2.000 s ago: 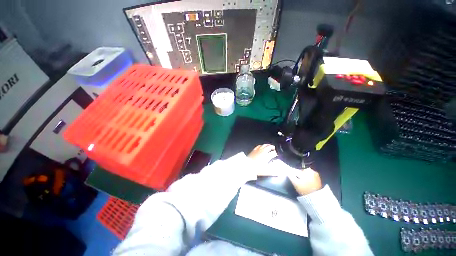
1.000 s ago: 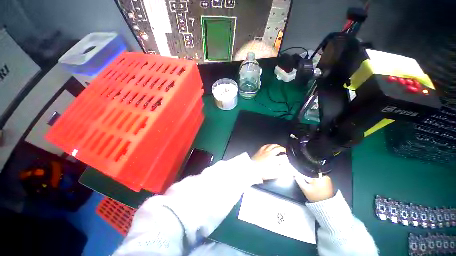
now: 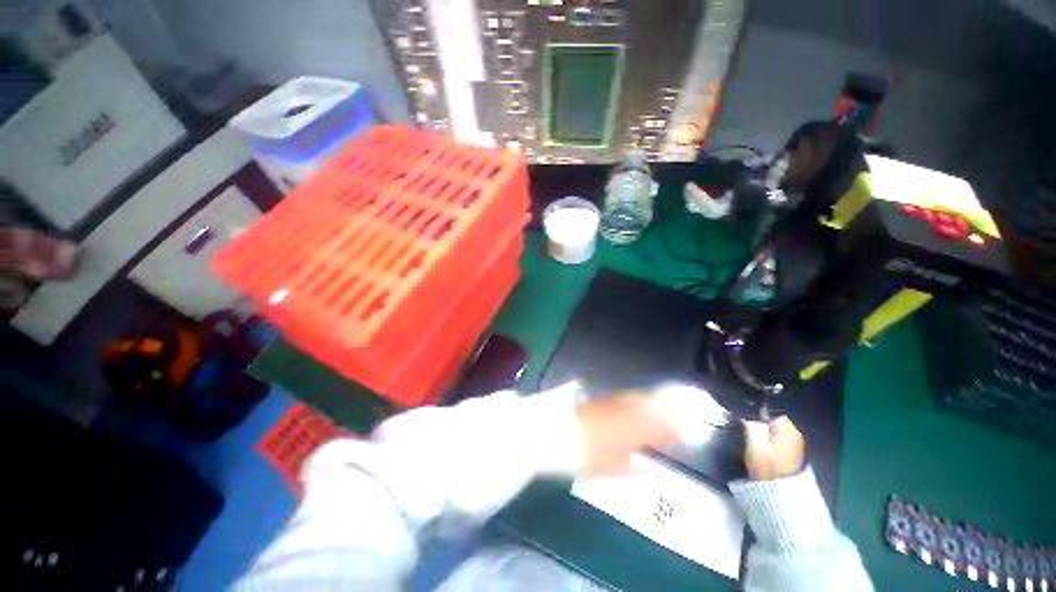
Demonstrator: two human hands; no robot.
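My left hand is motion-blurred and washed out by the bright light, left of the microscope lens; whether it holds anything cannot be seen. My right hand is just below the lens of the black microscope, its fingers closed at a small dark edge of a circuit board module, mostly hidden. The monitor shows the magnified board with a green rectangle, and an orange fingertip-like patch at its lower right. The black mat and a white paper sheet lie below.
A red plastic tray stack stands left, beside a dark phone. A white-filled cup and clear bottle stand behind the mat. A module row lies right; dark component trays stand behind it.
My left hand has moved left and toward me, away from the lens. My right hand stays beside the lens. The view has shifted, and the magnified board stays on the monitor.
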